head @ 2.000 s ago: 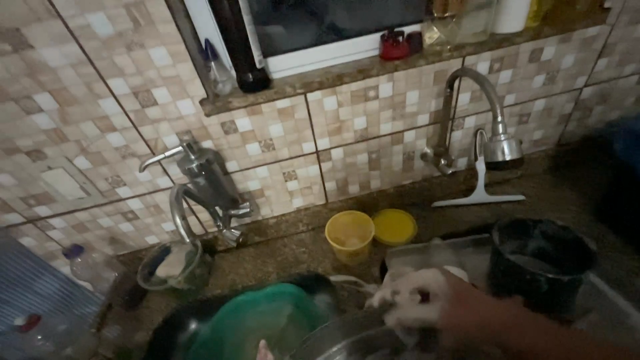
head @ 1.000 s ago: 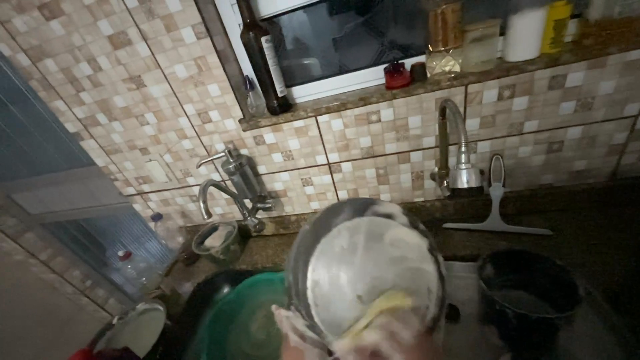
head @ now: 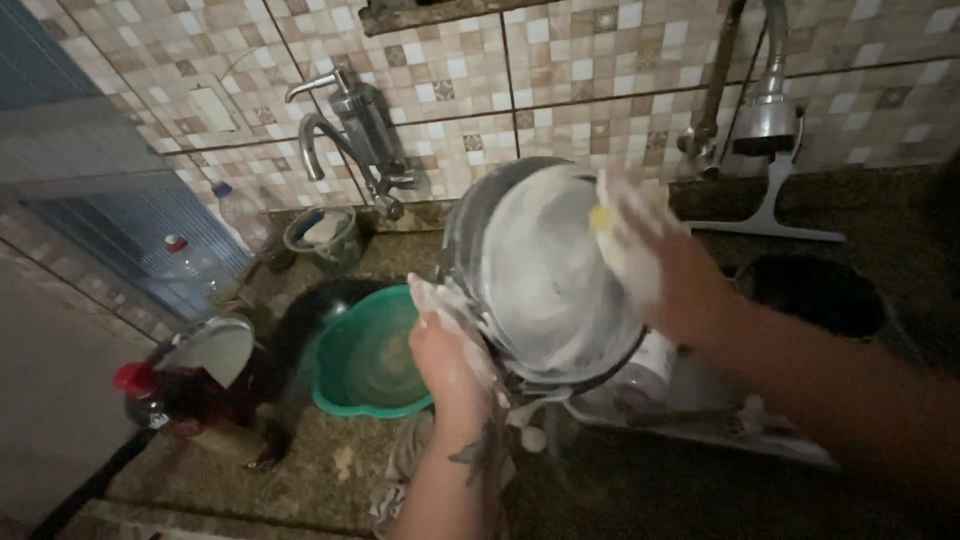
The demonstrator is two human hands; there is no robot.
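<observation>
A round metal pot [head: 555, 277], its pale flat face smeared with white suds, is tilted up in front of me. My left hand [head: 454, 352], foamy along the fingers, grips its lower left side. At the pot's right edge, my right hand [head: 641, 240] is blurred and covered in suds, pressing a yellow sponge [head: 601, 220] to the surface. Left of the pot, a green plastic basin [head: 330, 375] holds cloudy liquid. A grey cloth [head: 405, 457] lies below the basin, partly behind my left forearm.
A chrome faucet [head: 315, 150] with a filter stands at the back left, by a small tub [head: 337, 244]. A red-capped bottle [head: 195, 397] is at left. Back right are a second faucet [head: 765, 124], a squeegee [head: 772, 214] and a dark pot [head: 814, 292].
The pot's sudsy face has swung into plain sight since the oldest frame. My right hand has moved from the pot's lower part to its right edge. The view has shifted down and closer.
</observation>
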